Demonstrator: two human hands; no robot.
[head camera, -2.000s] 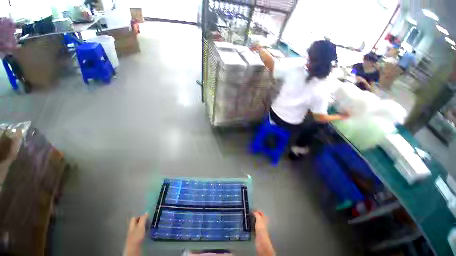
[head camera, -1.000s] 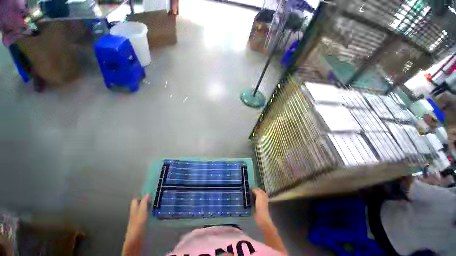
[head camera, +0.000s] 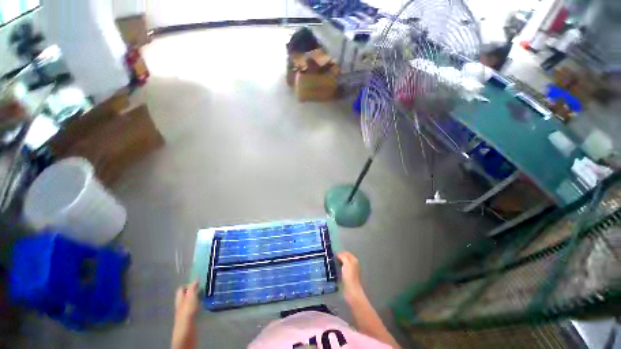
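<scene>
A laid-up solar panel (head camera: 269, 263), dark blue cells with pale lines on a pale greenish clear sheet, is held flat in front of my body above the grey floor. My left hand (head camera: 186, 304) grips its left edge, with the fingers partly hidden at the sheet. My right hand (head camera: 348, 271) grips its right edge. Black strips run along both sides and across the middle of the cells. My pink shirt with dark letters shows just below the panel.
A fan on a round green base (head camera: 348, 204) stands ahead. A blue stool (head camera: 68, 276) and white bin (head camera: 73, 199) are at left, cartons (head camera: 316, 76) farther ahead. A green-topped table (head camera: 521, 136) and green-framed mesh rack (head camera: 517, 300) are at right.
The view has moved forward past the mesh rack, now at lower right. The fan, stool and bin are nearer. The seated worker has left view. Both hands still hold the panel, slightly tilted in view.
</scene>
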